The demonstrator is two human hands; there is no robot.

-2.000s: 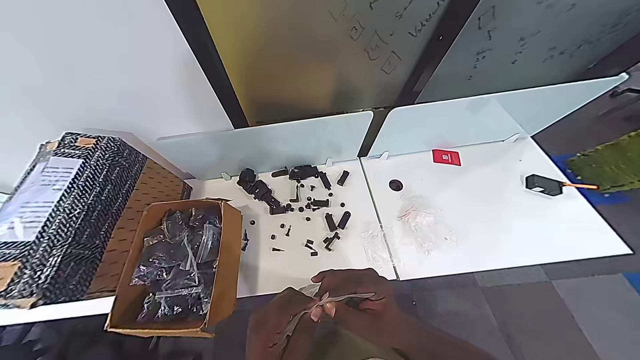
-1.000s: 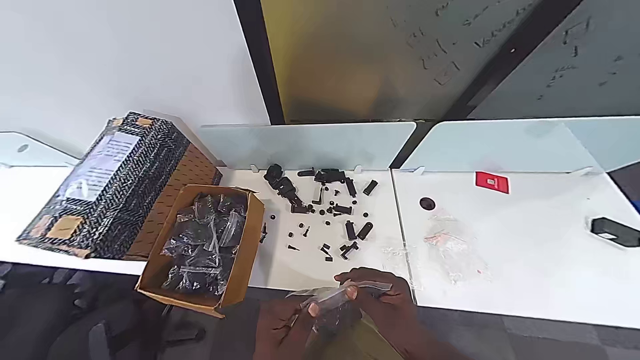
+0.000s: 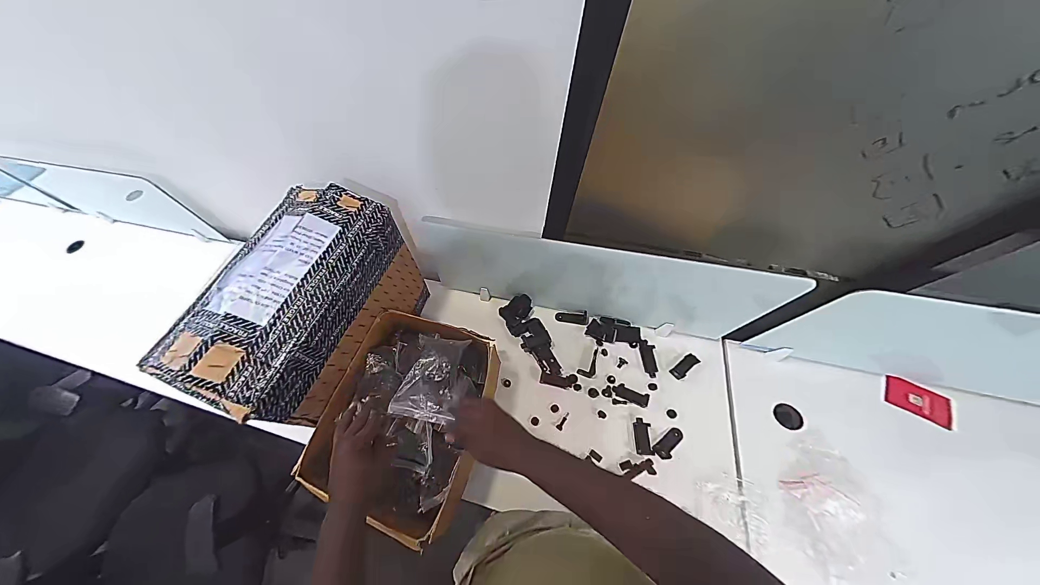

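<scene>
Both my hands are inside an open cardboard box (image 3: 491, 375) filled with clear plastic bags of dark parts. My left hand (image 3: 357, 443) rests among the bags at the box's left side. My right hand (image 3: 486, 432) is at the right side, its fingers at the edge of a clear plastic bag (image 3: 429, 378) lying on top of the pile. Its fingertips are partly hidden, and a firm grip on the bag cannot be made out. Right of the box, black plastic parts (image 3: 631, 396) and small dark pieces lie spread over the white table (image 3: 536, 487).
A large taped carton (image 3: 325, 317) stands against the box's left side. Low frosted panels (image 3: 601, 280) line the table's back. To the right are a red card (image 3: 918, 401), a round cable hole (image 3: 788, 416) and crumpled clear plastic bags (image 3: 825, 504). Dark chairs or bags are at lower left.
My hands have moved left from the table's front edge into the cardboard box. The plastic bag they held before can no longer be told apart for certain. The view has swung left.
</scene>
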